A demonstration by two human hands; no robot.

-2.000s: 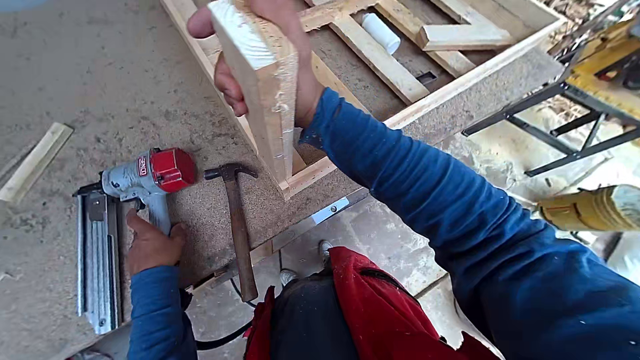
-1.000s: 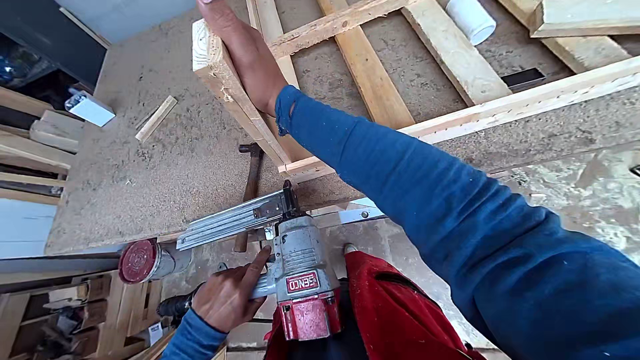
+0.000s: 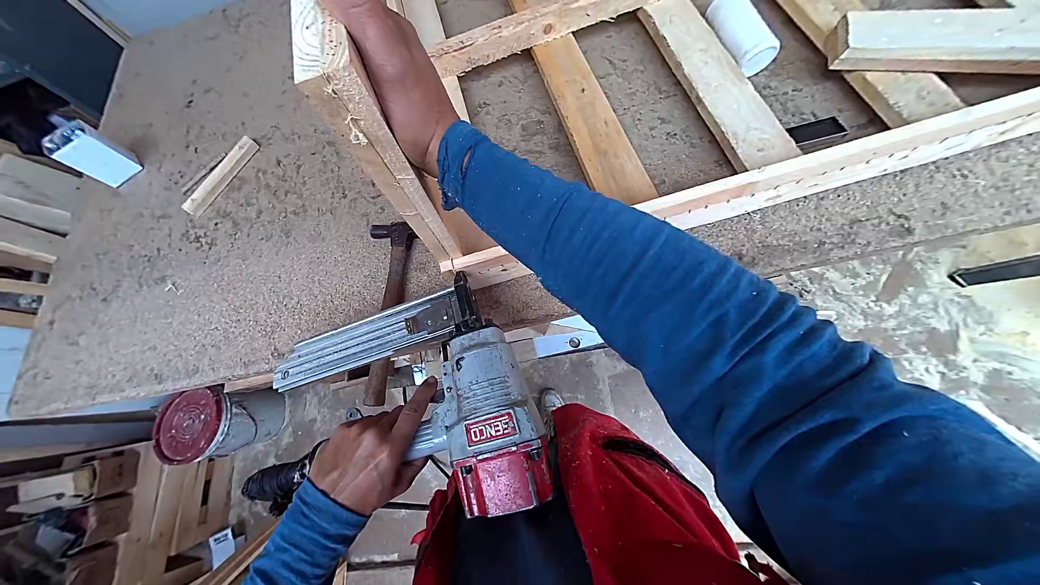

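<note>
My left hand (image 3: 370, 459) grips the handle of a grey and red Senco pneumatic nailer (image 3: 487, 390), its index finger near the trigger. The nailer's nose touches or nearly touches the near corner of a wooden frame (image 3: 731, 191) lying on the worktable. At that corner a thick wooden board (image 3: 366, 150) stands on edge. My right hand (image 3: 402, 89) lies against the board's side near its top; its fingers are partly cut off by the upper edge. A claw hammer (image 3: 396, 272) lies beside the corner, partly behind the nailer's magazine.
On the worktable (image 3: 236, 301) lies a thin wood offcut (image 3: 221, 175). A white cup-like container (image 3: 743, 36) and a loose board (image 3: 934, 41) are within the frame. A red-lidded bucket (image 3: 191, 426) stands below the table edge. Wooden pallets (image 3: 171, 504) lie at lower left.
The nailer, lying on the table at the left two seconds ago, is now lifted and turned with its nose at the frame corner. My right hand stays on the board. The view has shifted.
</note>
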